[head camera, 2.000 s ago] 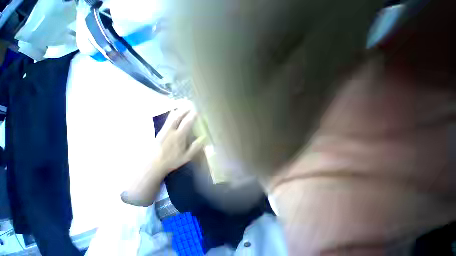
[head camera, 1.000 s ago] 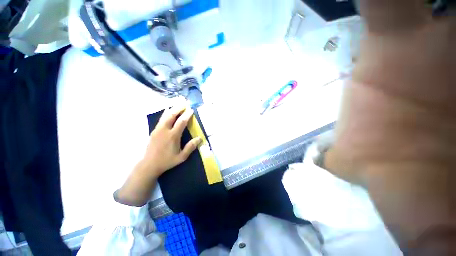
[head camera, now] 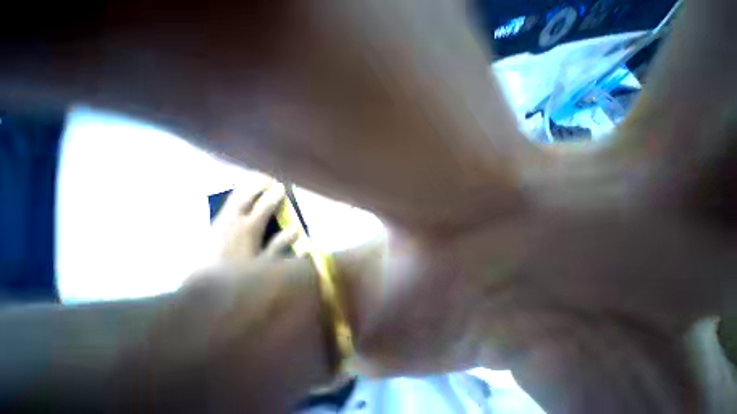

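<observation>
The yellow strip (head camera: 330,283) runs down the middle, seen through a gap between blurred skin-coloured shapes. A small part of the black fabric panel (head camera: 216,202) shows beside my left hand (head camera: 249,220). My left hand lies flat on the panel, its fingertips and thumb at the strip's upper part. A large blurred hand (head camera: 452,186), apparently my right, is raised right in front of the camera. Its fingers cannot be made out, and it covers most of the view. The sewing head and needle are hidden.
The white table surface (head camera: 121,202) shows at left. Dark cloth (head camera: 28,210) hangs at the far left edge. A crumpled pale bluish sheet or bag (head camera: 578,89) shows at the top right, below a dark surface with pale marks. My white clothing (head camera: 444,392) shows at the bottom.
The blurred hand has moved from the right side across the view and now hides the sewing head, the snips and the basket. My left hand stays on the strip.
</observation>
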